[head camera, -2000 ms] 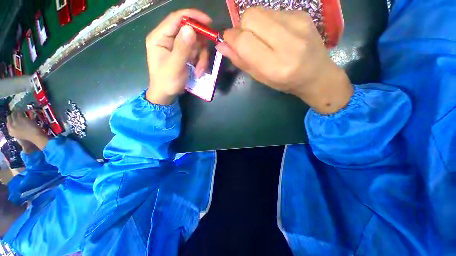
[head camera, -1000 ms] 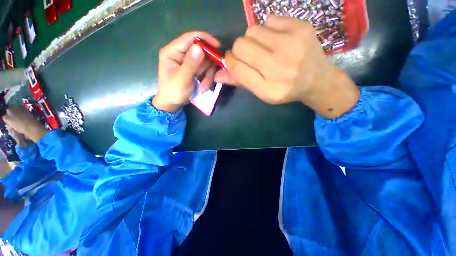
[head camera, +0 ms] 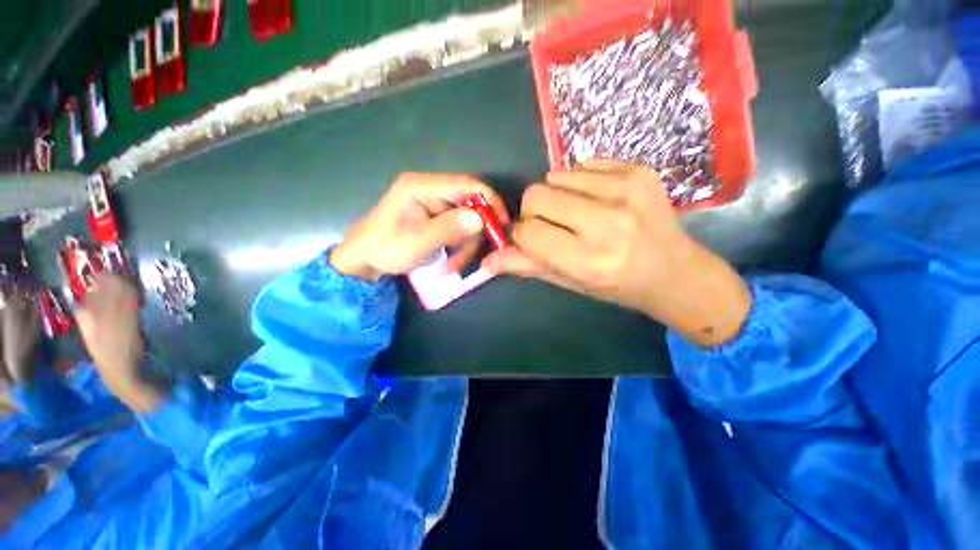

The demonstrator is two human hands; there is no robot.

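Observation:
My left hand (head camera: 414, 228) holds a red-and-white housing (head camera: 457, 286) in the air above the dark green worktop. Its white framed part hangs below my fingers, and its narrow red barrel edge (head camera: 489, 220) points towards my right hand. My right hand (head camera: 607, 231) has its thumb and fingertips pinched at the near end of the barrel. Whether a pin is between those fingertips is hidden. A red-orange bin (head camera: 734, 118) heaped with small silver pins (head camera: 634, 102) stands just beyond my right hand.
A clear plastic bag with a white label (head camera: 919, 118) lies right of the bin. Red-and-white housings (head camera: 170, 52) stand on the green belt beyond the worn whitish edge (head camera: 322, 81). At left are a pin heap (head camera: 170, 283), more red housings and a neighbour's hands (head camera: 111, 328).
The view has shifted, so the bin, bag and belt show more fully. My hands stay together at the barrel and appear lower in the picture. The neighbour's hand has moved over the red housings.

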